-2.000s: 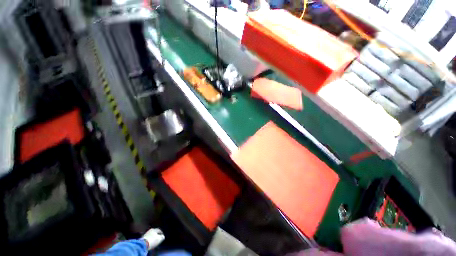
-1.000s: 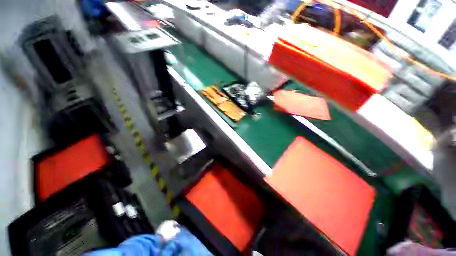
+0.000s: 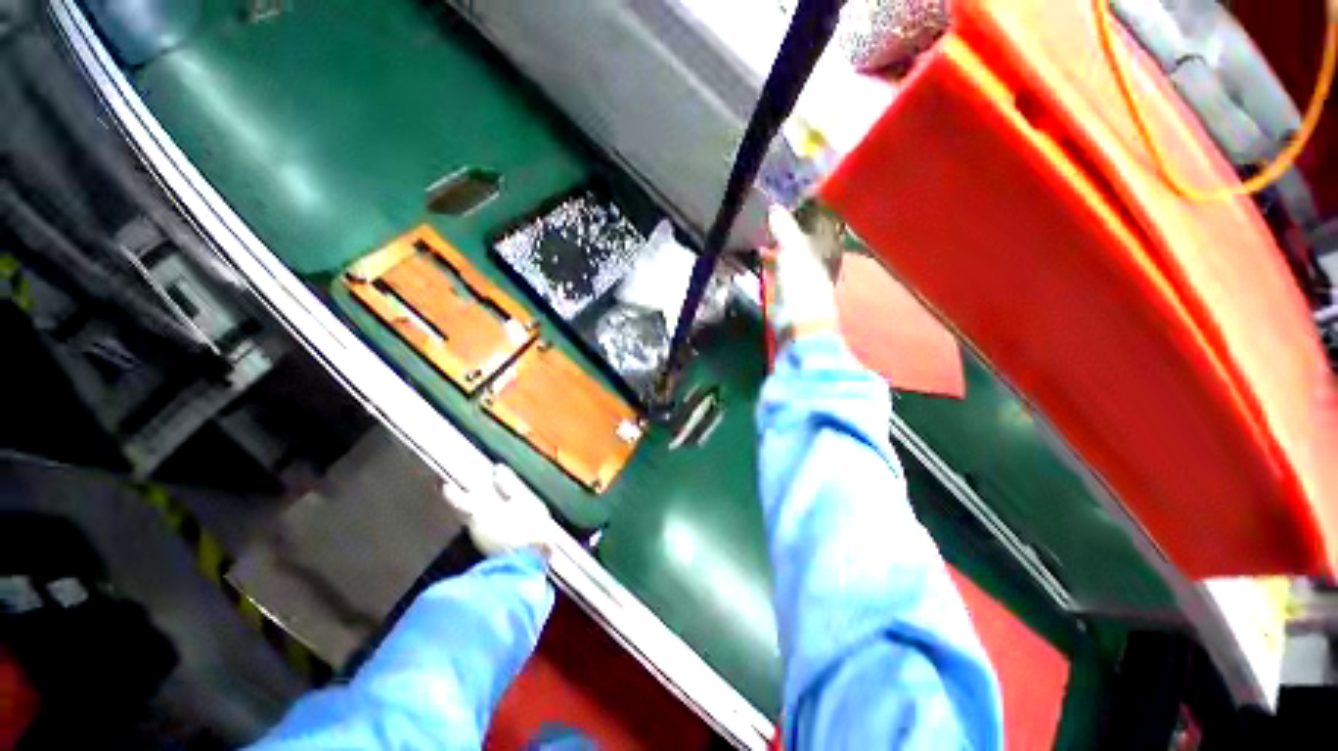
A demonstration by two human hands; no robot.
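My left hand (image 3: 503, 514), in a white glove, is at the bench's metal edge rail and holds nothing visible. My right hand (image 3: 800, 279), also white-gloved, reaches to the back of the bench beside a red foam sheet (image 3: 903, 330); its fingertips are by a dark thing under the shelf, and its grip is unclear. The orange-brown fixture, two plates (image 3: 440, 308), lies on the green bench between my hands. Behind it are a black tray of small silvery screws (image 3: 565, 250) and a clear crumpled bag (image 3: 638, 316). A dark cord (image 3: 756, 140) slants down to the bag's side.
A thick red-orange foam stack (image 3: 1079, 308) overhangs from the shelf at the right, with an orange cable (image 3: 1196, 191) above it. Another red sheet (image 3: 1013, 660) lies at the lower right. Below the rail, at the bottom, is a red-lined area (image 3: 587, 682). Dark equipment stands at the left.
The view has moved in closer to the fixture and screw tray. My right arm now reaches across the bench to its back. My left hand has come to the bench's edge rail.
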